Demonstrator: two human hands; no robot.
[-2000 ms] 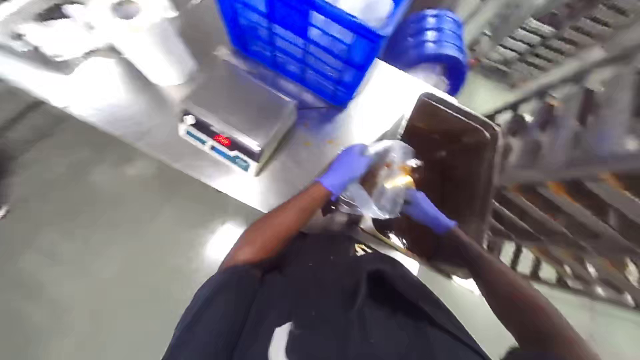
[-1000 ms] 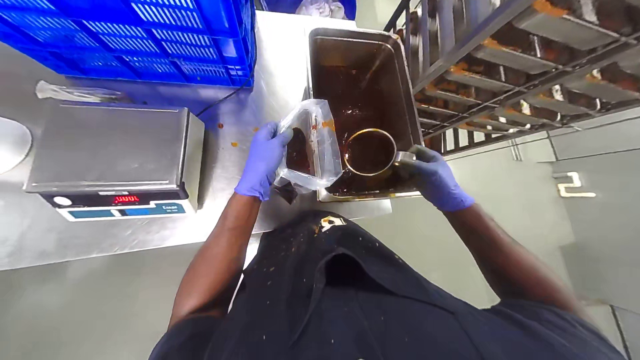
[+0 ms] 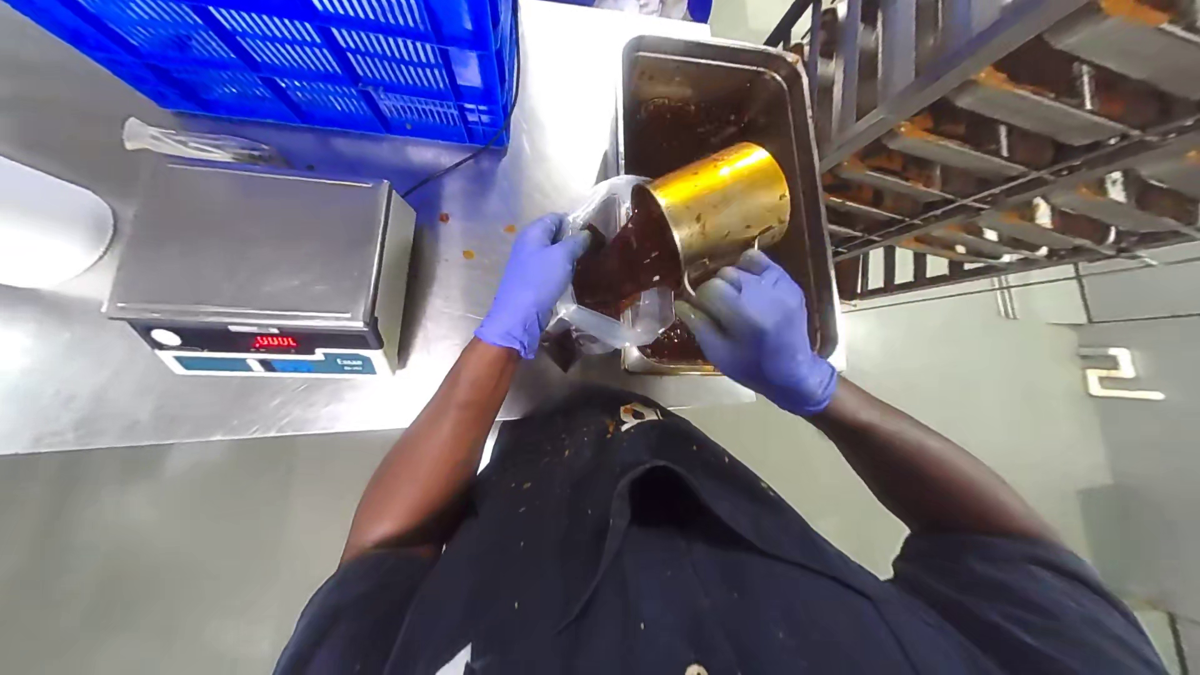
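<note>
My left hand (image 3: 539, 279), in a purple glove, grips the rim of a clear plastic bag (image 3: 609, 328) held open at the near left corner of a deep metal pan (image 3: 717, 117). My right hand (image 3: 761, 328), gloved too, holds a metal measuring cup (image 3: 727, 202) by its handle. The cup lies tilted on its side, its mouth turned left into the bag. Dark red-brown sauce shows at the cup's mouth and in the bag. More of this sauce coats the inside of the pan.
A digital scale (image 3: 258, 248) with a lit display stands on the steel table (image 3: 459, 375) at left. Blue plastic crates (image 3: 375, 70) stand behind it, with a rolled clear plastic piece (image 3: 197, 145) nearby. A metal rack (image 3: 947, 103) rises to the right of the pan. Orange spots dot the table.
One second ago the cup was over the pan, its round mouth facing up, to the right of the bag. It has since tipped left into the bag, and sauce now shows there.
</note>
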